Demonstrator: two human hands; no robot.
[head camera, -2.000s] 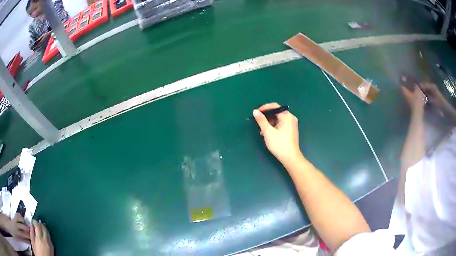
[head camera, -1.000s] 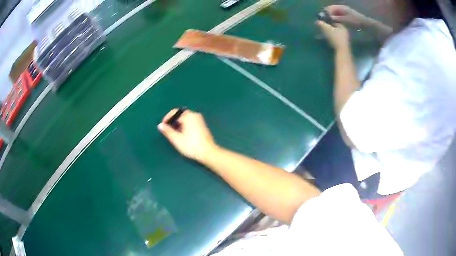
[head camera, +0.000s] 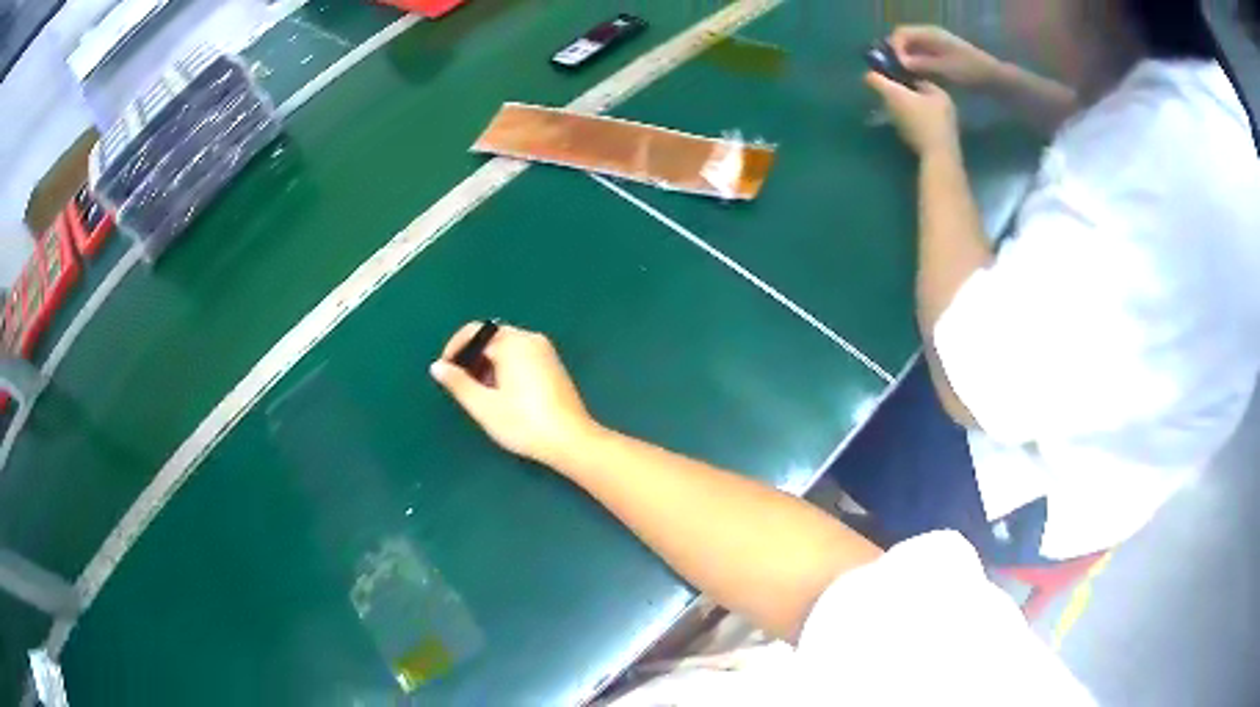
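My right hand (head camera: 514, 394) rests on the green mat near the middle of the view, closed around slim dark tweezers (head camera: 480, 345). The tweezers' tips are hidden or too small to tell. A clear film strip (head camera: 394, 587) lies flat on the mat at lower left of my hand, apart from it, with a yellow tape patch (head camera: 423, 663) at its near end. My left hand is not in view.
A brown strip (head camera: 608, 147) lies across the white dividing strip (head camera: 311, 297). A black handset (head camera: 598, 42) lies beyond it. At right a coworker in white (head camera: 1092, 304) holds a small dark object (head camera: 887, 60). Stacked clear trays (head camera: 187, 145) and red trays (head camera: 49, 283) stand at far left.
The view has swung to the right, so the mat, film strip and brown strip show further left. The black handset shows fully now. My right hand still holds the tweezers.
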